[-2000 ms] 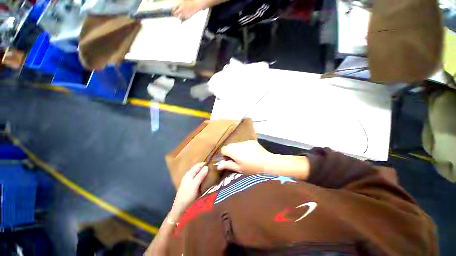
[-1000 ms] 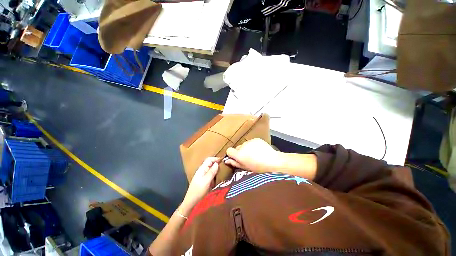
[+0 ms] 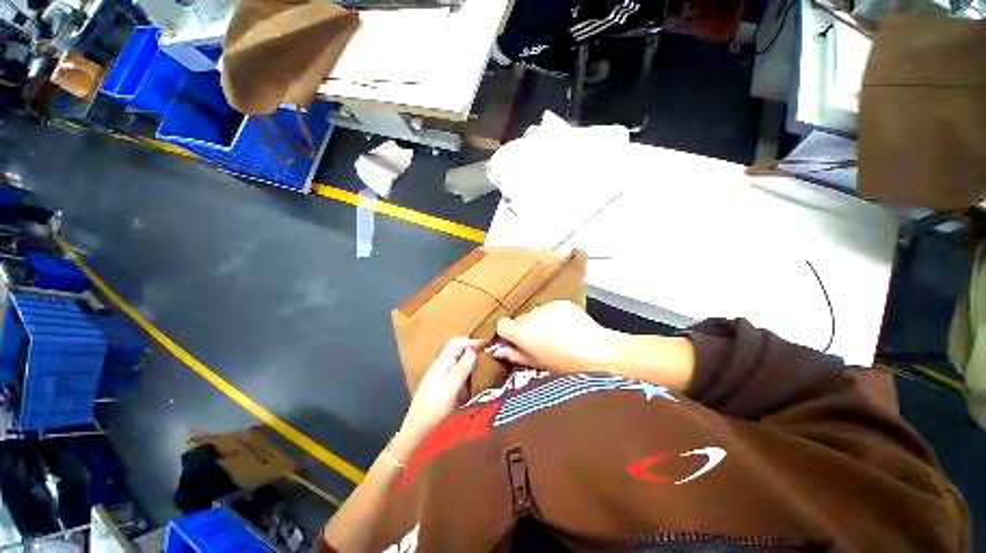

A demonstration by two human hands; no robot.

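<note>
A tan-brown sewn panel is held against my front, left of the white table's near corner. It has a straight dark seam and a red-brown edge at its upper left. My left hand pinches the panel's near edge. My right hand is beside it, fingers closed at the seam, fingertips almost touching my left ones. A small silvery glint shows between the fingertips; I cannot tell what it is.
The white table carries a crumpled white cloth heap and a thin dark line. Brown panels hang at the back left and right. Blue crates, a yellow floor line and a seated person's dark striped clothing also show.
The view has shifted, so the scene sits lower and further right. My hands have come closer together at the seam since the oldest frame, with the panel still held.
</note>
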